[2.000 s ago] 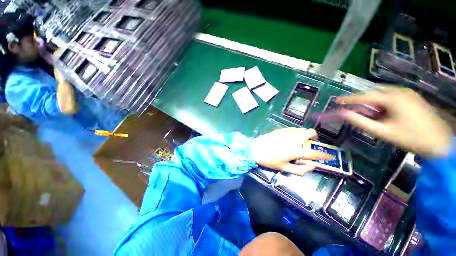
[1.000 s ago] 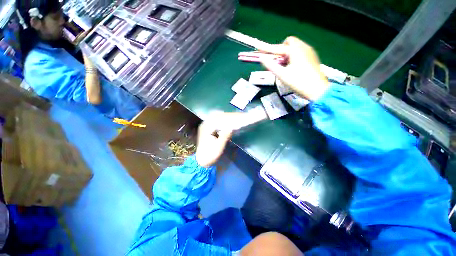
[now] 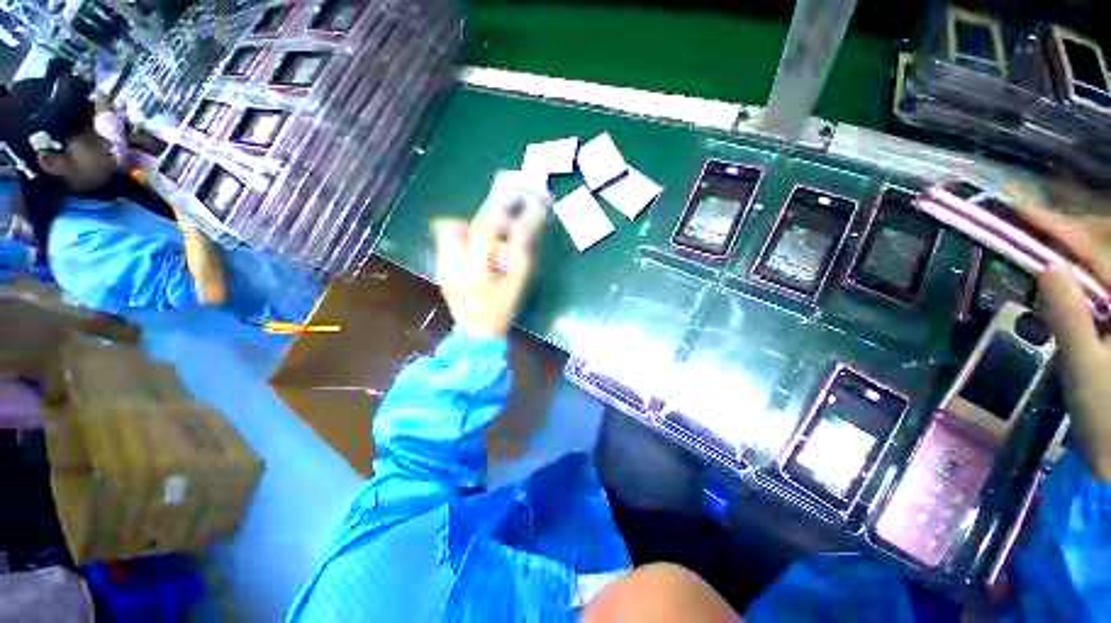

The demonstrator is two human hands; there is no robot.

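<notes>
My left hand [image 3: 484, 278] is blurred over the mat's left part, with a small white rectangular piece [image 3: 517, 198], perhaps a battery, at its fingertips. Several similar white pieces [image 3: 584, 219] lie loose just right of it. My right hand [image 3: 1078, 286] is at the right edge, partly cut off and blurred, gripping a pink flip phone [image 3: 1001, 234] seen edge-on. An open pink flip phone [image 3: 936, 487] lies below it, display dark. The clear blister tray [image 3: 694, 319] holds several dark-faced phone bodies [image 3: 804, 241], one [image 3: 846, 438] near its front edge.
A tall stack of filled trays [image 3: 353, 134] stands at the left. More trays [image 3: 975, 91] sit at back right beside a metal post [image 3: 813, 61]. A coworker in blue [image 3: 122, 262] is at far left. Cardboard boxes [image 3: 152, 426] are below left.
My right hand has moved from the white pieces to the far right, uncovering the tray phones. My left hand has moved up onto the mat with a white piece. The view has shifted.
</notes>
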